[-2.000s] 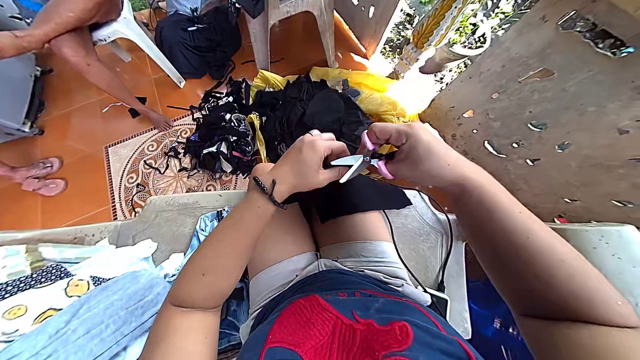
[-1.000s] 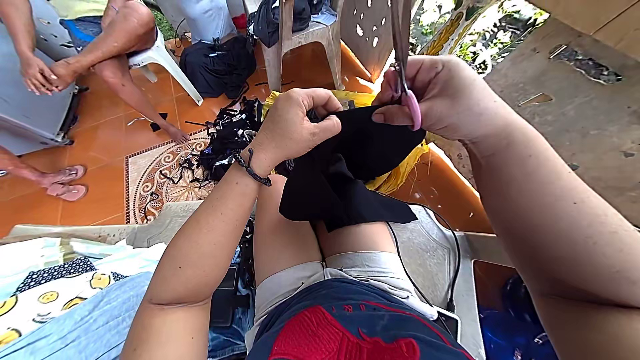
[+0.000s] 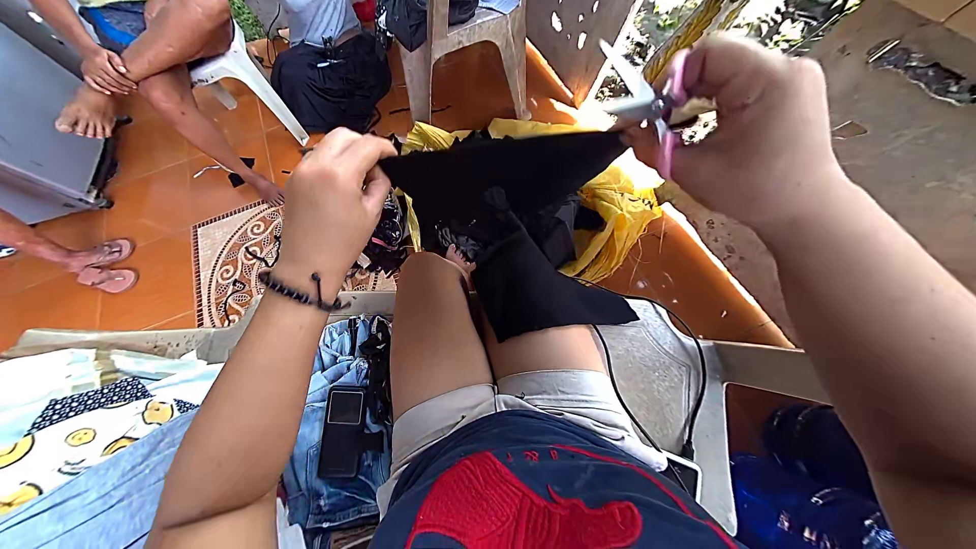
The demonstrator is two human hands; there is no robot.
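Note:
A black cloth piece (image 3: 503, 171) is stretched between my two hands above my knees. My left hand (image 3: 335, 198) pinches its left corner between thumb and fingers. My right hand (image 3: 755, 130) holds scissors with pink handles (image 3: 648, 99), blades apart and pointing up and left, and also appears to pinch the cloth's right corner. Another black cloth part (image 3: 534, 282) hangs down over my thigh; whether it is joined to the stretched part I cannot tell. Behind lies a yellow sack (image 3: 618, 221) with dark scraps, partly hidden by the cloth.
Folded fabrics (image 3: 84, 442) and jeans with a black device (image 3: 341, 431) lie at my left. A cable (image 3: 698, 381) runs to a phone at my right, near blue containers (image 3: 808, 473). Ahead are a plastic chair (image 3: 465, 46), a patterned floor mat (image 3: 229, 267) and other people's legs.
My hands have moved apart, drawing the black cloth out between them. The scissors, pointing up a second ago, now tilt left with their blades apart.

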